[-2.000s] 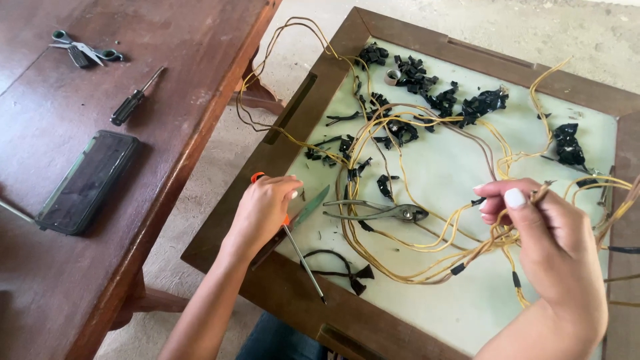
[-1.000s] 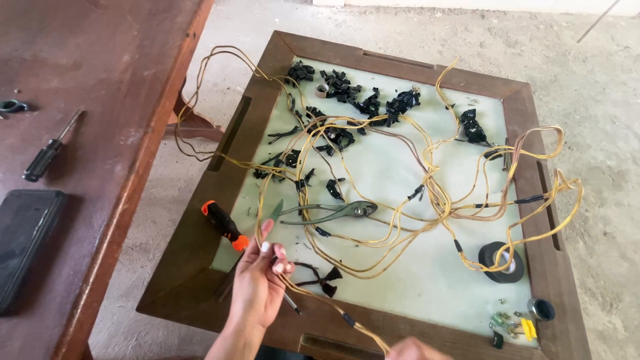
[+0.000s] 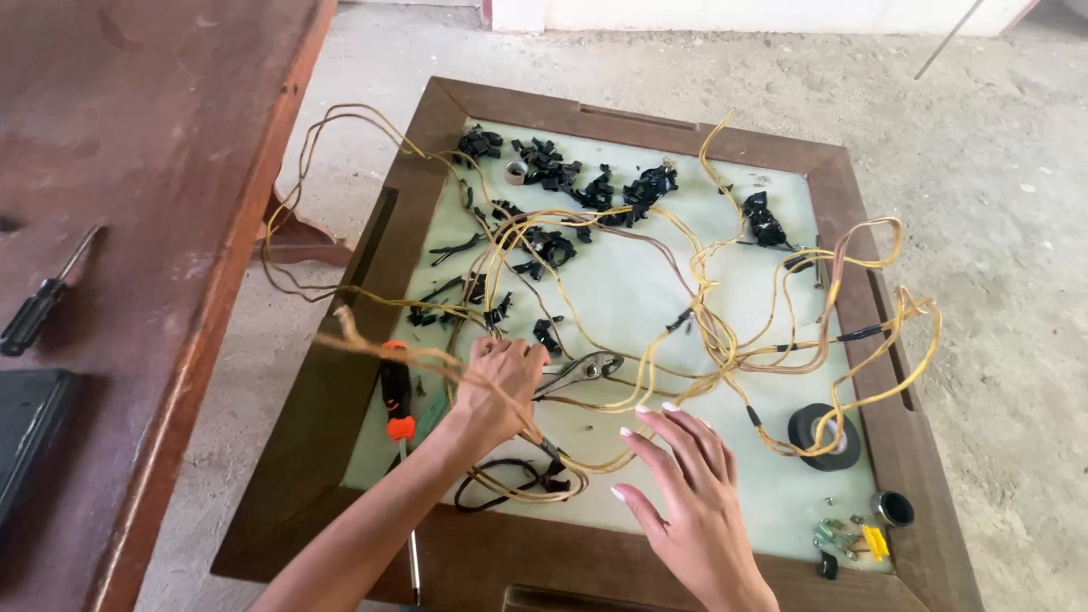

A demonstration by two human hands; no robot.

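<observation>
My left hand [image 3: 501, 382] reaches over the glass-topped table, its fingers curled down at the handles of the slip-joint pliers [image 3: 586, 371]; whether it grips them is hidden. Brown wires pass over its wrist. My right hand [image 3: 693, 501] is spread with nothing in it, just below the yellow electrical wires [image 3: 718, 340], which lie looped and bundled across the glass, with black tape wrapped on them in places. Left of my left hand lies an orange and black screwdriver [image 3: 398, 391], over a green blade [image 3: 433, 416].
Scraps of black tape [image 3: 552, 166] lie along the far side. A black tape roll [image 3: 824, 437], a yellow plastic piece [image 3: 874, 542] and a dark round cap [image 3: 894, 508] are at right. The brown table [image 3: 170, 170] at left holds a black screwdriver [image 3: 38, 310] and a dark case [image 3: 30, 433].
My left hand has moved from the near wires to the pliers' handles. My right hand has come up from the bottom edge and is spread. The wire bundle's near part has shifted over my left wrist.
</observation>
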